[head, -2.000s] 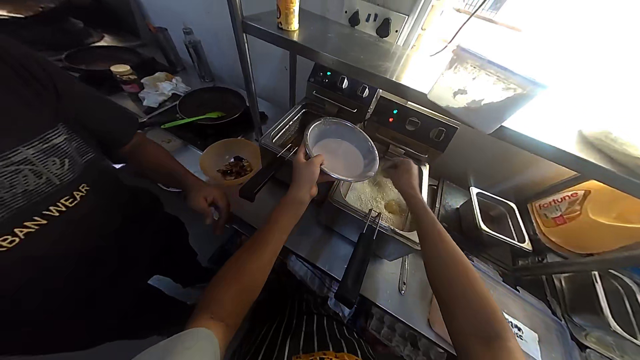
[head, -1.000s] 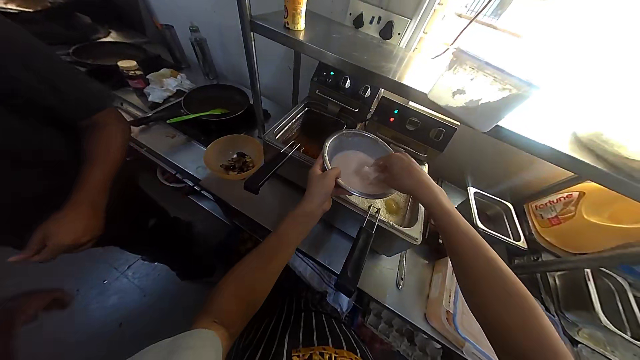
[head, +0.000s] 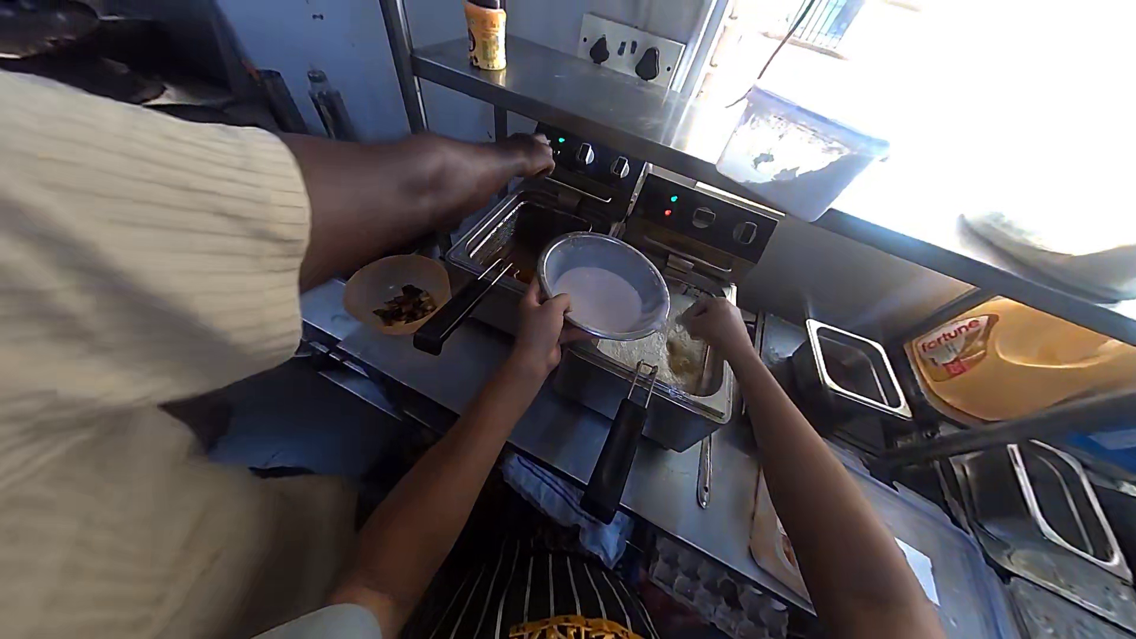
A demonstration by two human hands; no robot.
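Note:
My left hand grips the near left rim of a round metal bowl with a pale, milky batter in it. The bowl is held between the two deep fryers, partly over the right one. My right hand hangs over the right fryer, just above its foaming oil; its fingers are bunched, and whether they hold anything cannot be seen. A fryer basket's black handle sticks out toward me. The left fryer holds another basket, with its black handle outward.
At the left a person in a cream ribbed top reaches an arm to the left fryer's panel. A bowl of dark food pieces stands beside that fryer. A steel shelf runs above; a metal utensil lies on the counter.
My right hand has moved from the bowl to over the right fryer's oil. The person in dark clothing at the left is out of view; one in a cream top now reaches in.

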